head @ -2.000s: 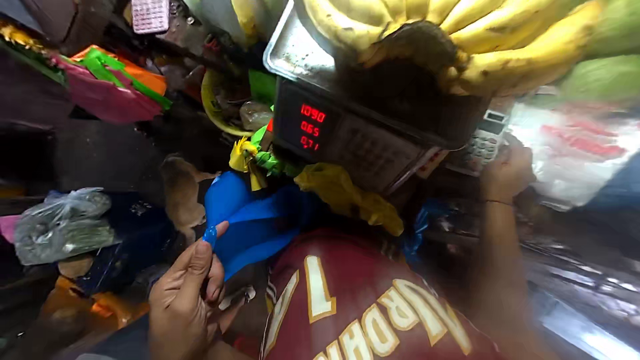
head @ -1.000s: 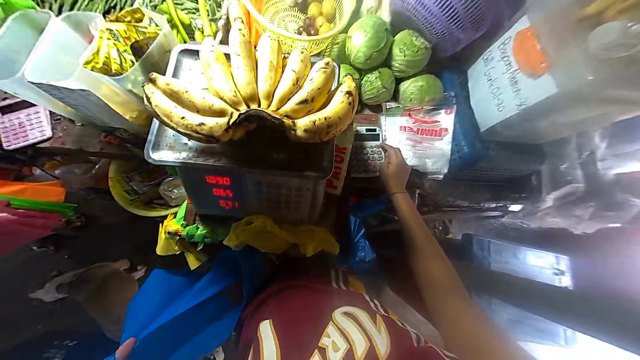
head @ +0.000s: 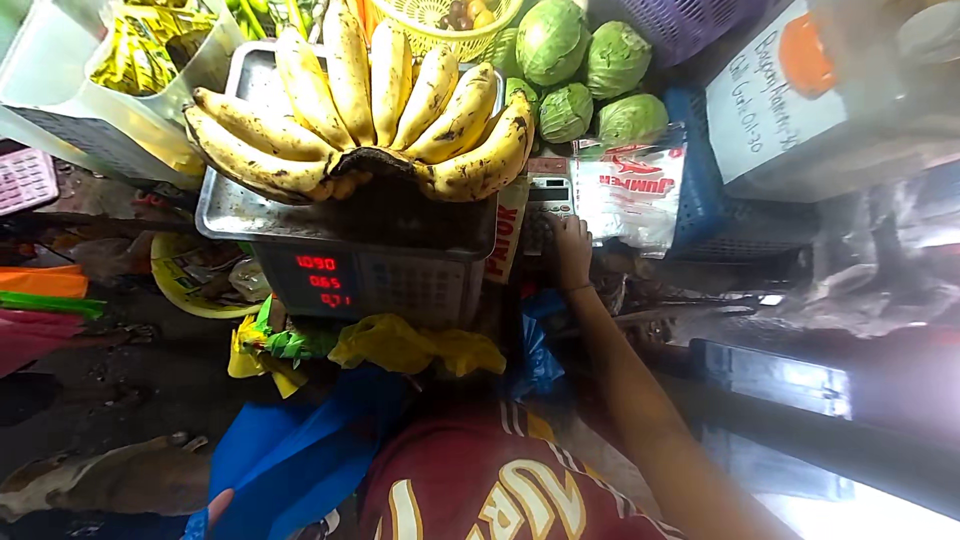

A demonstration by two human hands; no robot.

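My right hand (head: 572, 247) rests on a small calculator (head: 550, 196), its fingers over the keys; it grips nothing that I can see. Beside the calculator lies a pack of clear plastic bags (head: 634, 196) with red print. A bunch of spotted yellow bananas (head: 390, 120) sits on the metal tray (head: 247, 206) of a digital scale (head: 390, 289) whose red digits are lit. At the bottom left, only a fingertip of my left hand (head: 219, 507) shows, against a blue plastic bag (head: 289, 457); the rest is hidden or out of frame.
Green cabbages (head: 551, 41) and a yellow basket (head: 450, 34) lie behind the scale. Clear containers (head: 161, 112) stand at the left, a lidded jar (head: 825, 112) and blue crate (head: 720, 217) at the right. Yellow plastic (head: 412, 349) hangs before the scale. An animal (head: 120, 480) lies at lower left.
The view has swung, bringing the bananas and cabbages fully in. My left hand, seen earlier pinching the blue bag, has dropped mostly out of frame. My right hand stays at the calculator.
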